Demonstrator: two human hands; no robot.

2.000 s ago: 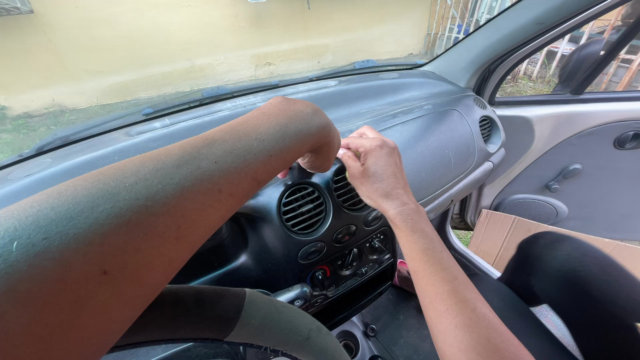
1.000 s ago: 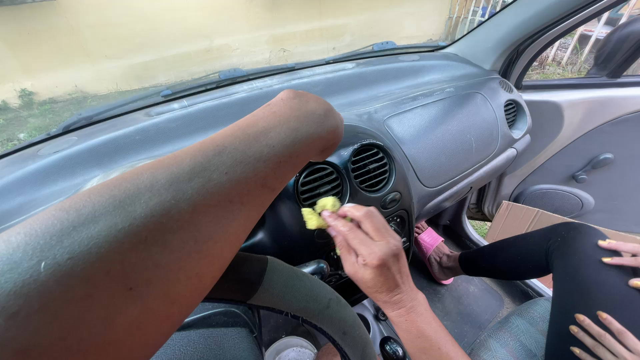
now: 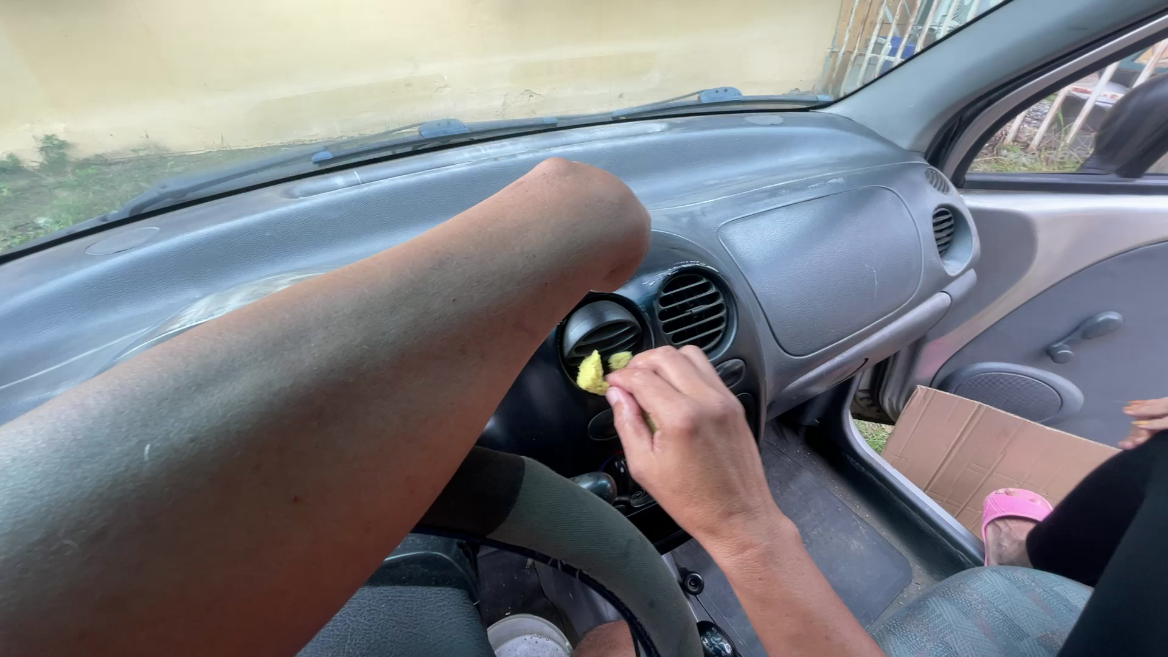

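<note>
My right hand (image 3: pixel 689 433) pinches a small yellow sponge or cloth piece (image 3: pixel 593 372) between thumb and fingers. The yellow piece is at the lower part of the left round air vent (image 3: pixel 601 330), whose slats are tilted. Just right of it is a second round air vent (image 3: pixel 693 308) with open slats. My left forearm stretches across the view over the car's dashboard (image 3: pixel 712 155). At its end the bent wrist (image 3: pixel 607 214) lies above the left vent, and the fingers of my left hand are hidden behind it.
A fabric-covered steering wheel (image 3: pixel 584 529) curves below my arms. The glove compartment lid (image 3: pixel 826 269) lies right of the vents. By the passenger door (image 3: pixel 1049 310) are a cardboard sheet (image 3: pixel 995 452) and another person's foot in a pink sandal (image 3: pixel 1015 506). A white container (image 3: pixel 527 636) stands low down.
My right hand has come away from beside my left hand to the left vent. That vent's slats are now tilted differently. The other person's foot has moved toward the door opening.
</note>
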